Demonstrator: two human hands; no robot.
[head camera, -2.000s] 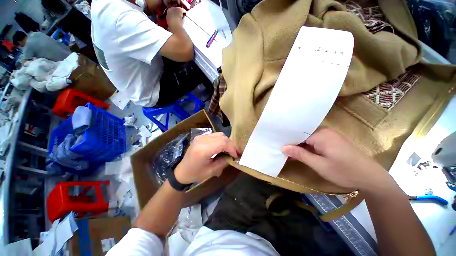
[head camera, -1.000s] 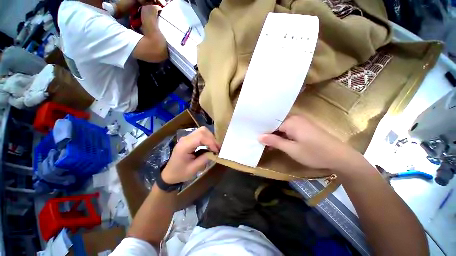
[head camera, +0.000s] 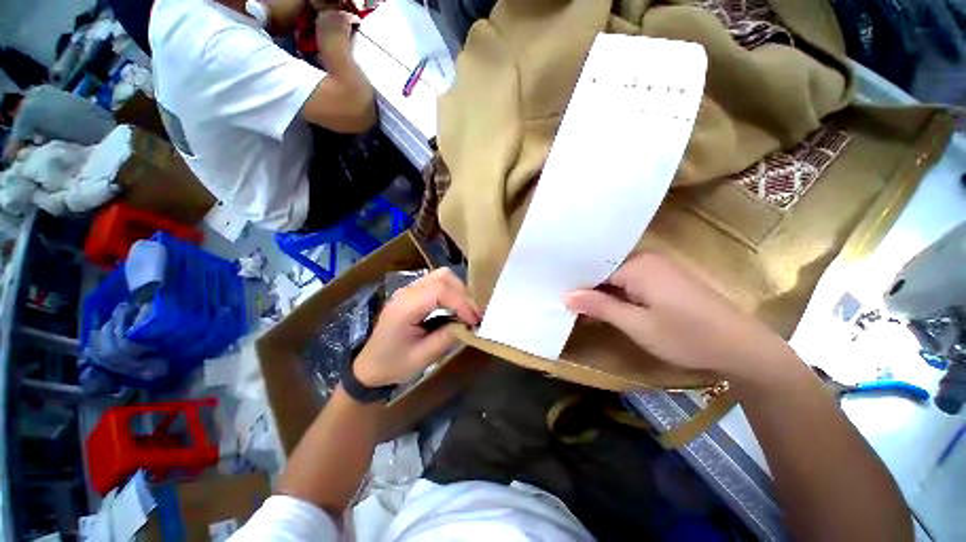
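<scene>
A white card template (head camera: 606, 191) with small writing lies on the tan jacket (head camera: 731, 228), its lower end at the garment's front edge. My right hand (head camera: 667, 318) holds the card's lower right side, thumb on top and fingers behind. My left hand (head camera: 415, 330) pinches the garment edge by the card's lower left corner; a small dark item shows in its grip, too hidden to name. The narrow zipper tape (head camera: 561, 367) runs along the edge between my hands, and its loose end hangs below my right wrist.
Blue-handled pliers (head camera: 884, 390) lie on the white table at right, near a machine head (head camera: 937, 275). An open carton (head camera: 284, 381) stands left of my lap. A person in a white shirt (head camera: 238, 106) sits at upper left. A blue crate (head camera: 170, 318) and red stools (head camera: 154, 439) stand left.
The view shifts left, then partly back right. The card and both hands keep nearly the same place on the garment edge.
</scene>
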